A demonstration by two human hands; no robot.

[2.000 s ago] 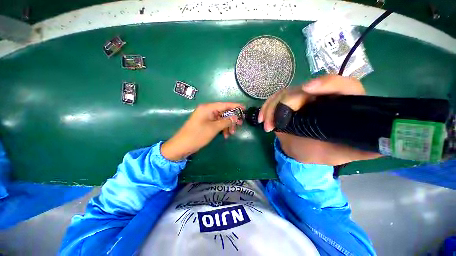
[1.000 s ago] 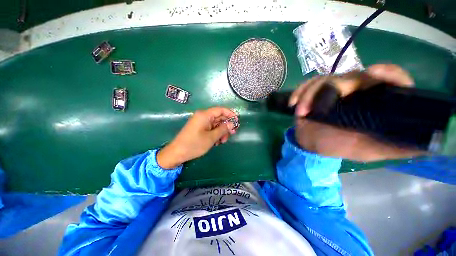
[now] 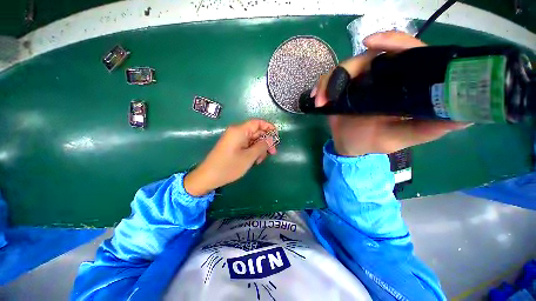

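Note:
My left hand (image 3: 235,154) holds a small metal-framed assembly (image 3: 271,139) in its fingertips above the green bench, left of centre. My right hand (image 3: 367,111) is closed around a long black electric screwdriver (image 3: 405,82) with a green-and-white label. The driver lies nearly level, and its black nose is over the lower right part of the round dish (image 3: 297,64) of tiny silvery screws. The bit's tip cannot be made out. The driver is apart from the held assembly.
Several metal-framed assemblies lie loose on the green bench (image 3: 76,170) at the left, the nearest one (image 3: 207,106) left of the dish. Clear plastic bags (image 3: 364,29) lie behind my right hand. A black cord (image 3: 436,17) runs back. A dark box (image 3: 401,166) sits under the right forearm.
The driver left the assembly in my left hand, swung right, then came forward and left over the screw dish. My left hand moved slightly left, still holding the assembly.

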